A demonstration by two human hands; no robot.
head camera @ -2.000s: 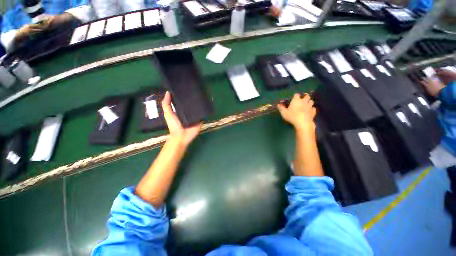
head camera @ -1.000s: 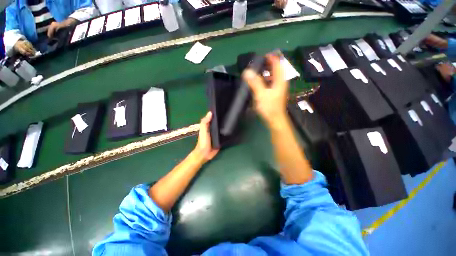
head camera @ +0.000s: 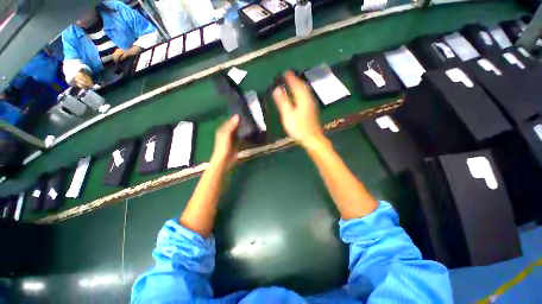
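My left hand (head camera: pixel 225 140) holds a blurred black box part (head camera: pixel 240 116) over the belt's near edge; whether it is base or lid, I cannot tell. A pale flat piece (head camera: pixel 255 111) shows just right of it. My right hand (head camera: pixel 299 114) is raised over the belt, blurred, in front of a dark shape, likely a black box; whether it grips this is unclear. Another pale flat piece (head camera: pixel 327 85) lies to its right, then a black box with a white slip (head camera: pixel 377 83).
Black boxes (head camera: pixel 156 155) and pale pieces (head camera: pixel 181 145) line the belt at left. Stacked black boxes (head camera: pixel 475 219) with white marks stand at right. The worn edge rail (head camera: pixel 139 187) crosses in front. A blue-smocked person (head camera: pixel 113 35) works across the line beside trays and bottles (head camera: pixel 303 19).
The black part in my left hand has moved left and forward over the belt. My right hand has moved slightly left; the dark piece it held beside the left one is no longer clearly seen.
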